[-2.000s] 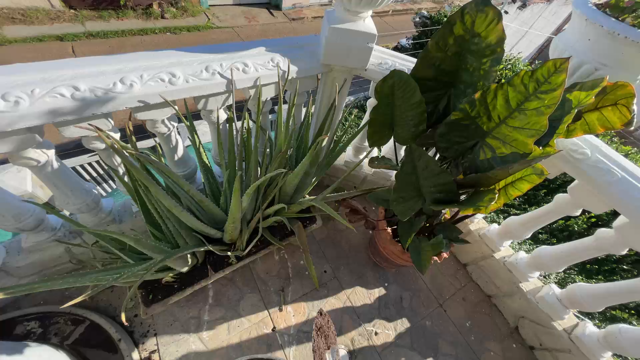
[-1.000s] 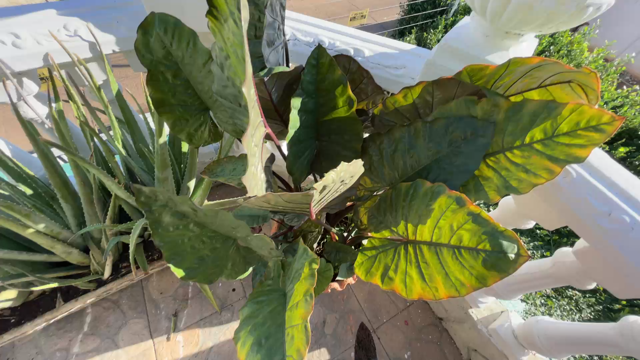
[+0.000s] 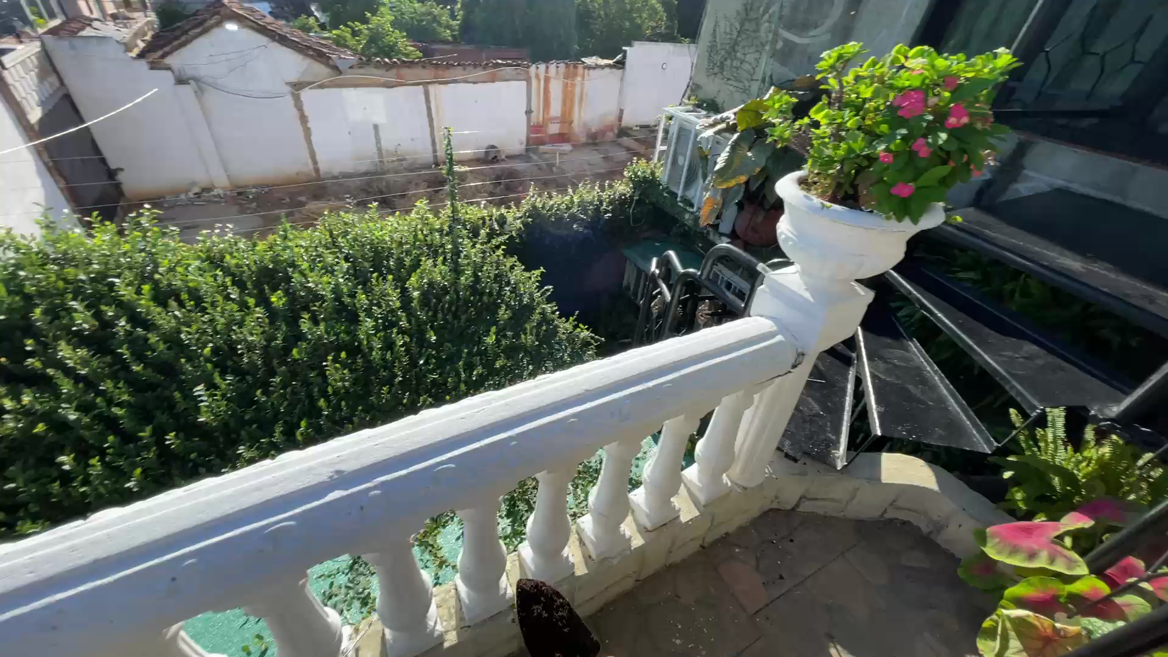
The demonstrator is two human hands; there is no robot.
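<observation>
Neither of my hands shows in the head view. At the bottom edge, a dark, soil-covered blade, perhaps of a trowel, points up in front of the balusters; its handle and whatever holds it are out of frame. A white balustrade rail runs from the lower left up to a white post. On that post stands a white urn planter holding a leafy plant with pink flowers.
Black metal spiral stairs rise on the right. Pink and green caladium leaves and a fern stand at lower right. Stone floor tiles lie inside the rail, a dense green hedge beyond it.
The view has swung far from the balcony corner, where the spiky aloe-like plant and big-leaved potted plant stood, to the rail, urn and stairs. The dark blade now shows larger at the bottom.
</observation>
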